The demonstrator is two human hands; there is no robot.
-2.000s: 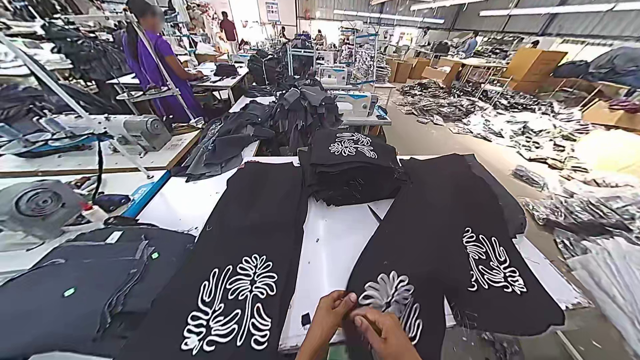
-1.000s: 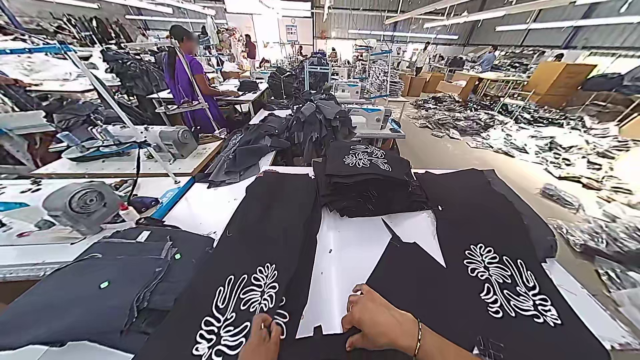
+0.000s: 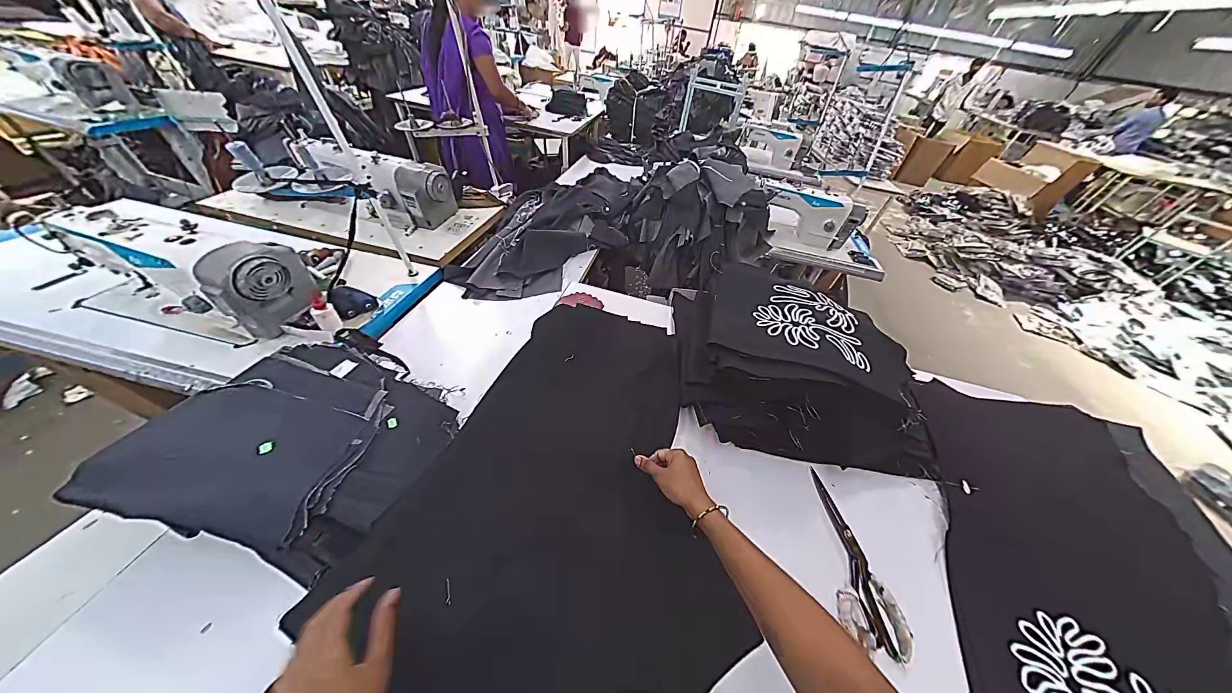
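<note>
A plain black fabric panel [image 3: 539, 481] lies lengthwise on the white table. My right hand [image 3: 676, 476] pinches its right edge, thumb against fingers. My left hand [image 3: 342, 640], fingers apart, is at the panel's lower left edge. Right of the panel, a pair of fabric scissors [image 3: 866, 587] lies on the table, its handles toward me. A stack of black panels [image 3: 808, 375] with white looped embroidery on top sits beyond the scissors. Another embroidered black panel [image 3: 1068, 500] is spread at the right.
Folded dark grey fabric [image 3: 241, 452] with small green stickers is at the left. Industrial sewing machines [image 3: 255, 279] stand beyond it. Loose dark cloth pieces [image 3: 664, 212] are heaped at the table's far end. A person in purple [image 3: 472, 96] is at a farther table; garment piles cover the floor at right.
A plain black surface now lies where an embroidered panel was at the left. My right hand has moved up to its far right edge. The scissors, mostly covered before, now show fully.
</note>
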